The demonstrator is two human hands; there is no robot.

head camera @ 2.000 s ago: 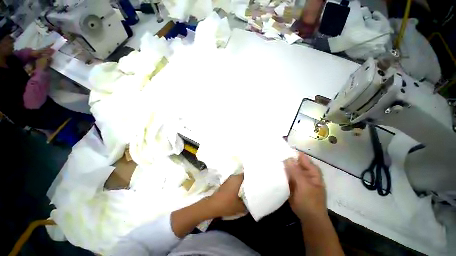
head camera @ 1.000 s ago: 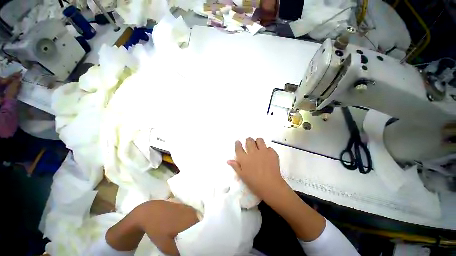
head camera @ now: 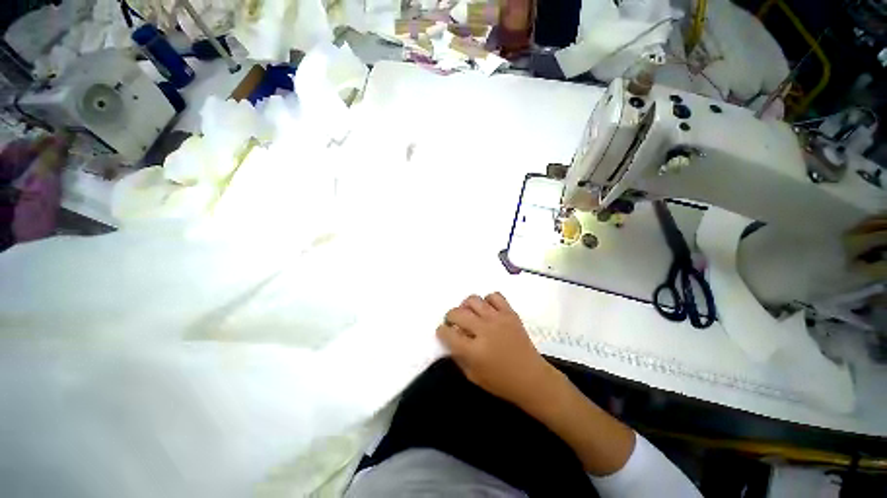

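A large white garment panel (head camera: 224, 321) is spread over the left of the table and hangs over my lap. My right hand (head camera: 478, 336) is at the table's front edge, its fingers curled on the edge of this cloth. My left hand is not visible. The sewing machine (head camera: 622, 156) stands right of the cloth, with its lit needle area (head camera: 569, 229) over the metal plate (head camera: 540, 255). No cloth lies under the needle. Black shears (head camera: 685, 287) lie on the bed right of the needle.
Narrow white pieces (head camera: 744, 302) lie right of the shears. Heaped cloth (head camera: 219, 131) is at the back left. Another machine (head camera: 102, 102) and a person's pink sleeve (head camera: 37, 199) are at far left. Small labelled pieces (head camera: 452, 34) lie at the back. A printed scale (head camera: 642, 358) runs along the front edge.
The bunched white cloth has been spread out wide over the left and my lap. My left forearm has gone out of sight. My right hand has shifted slightly down and its fingers have curled in.
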